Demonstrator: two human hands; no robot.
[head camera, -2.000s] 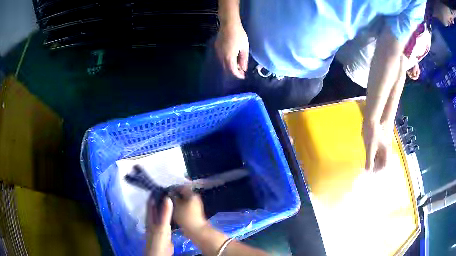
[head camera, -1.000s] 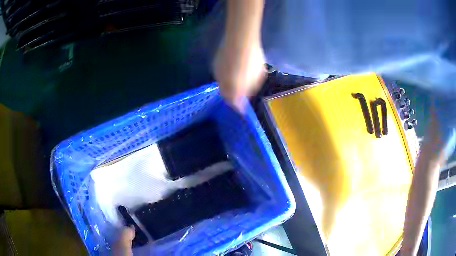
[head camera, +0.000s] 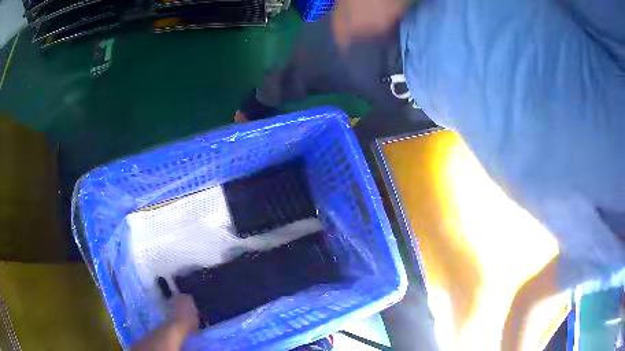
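A blue crate (head camera: 384, 226) lined with clear plastic film stands in front of me. Inside, a white sheet (head camera: 181, 230) covers the left part of the bottom. A long close row of black parts (head camera: 264, 277) lies nearer me and a smaller black block (head camera: 271, 199) lies behind it, with a pale strip (head camera: 281, 234) between them. My left hand (head camera: 179, 322) is blurred at the near row's left end. A single dark part (head camera: 164, 286) shows beside its fingertips; whether it is gripped cannot be told. My right hand is not in view.
A yellow tray (head camera: 418, 171) with strong glare stands right of the crate. A person in a blue shirt (head camera: 507, 103) leans over it, one blurred hand (head camera: 366, 24) at the top. Dark racks (head camera: 205, 14) stand at the upper left, yellow-brown panels (head camera: 55, 301) at the left.
My right hand has left the picture; my left hand has moved down and left inside the crate. The bars seen between my hands are gone from there. The other person now covers much of the tray.
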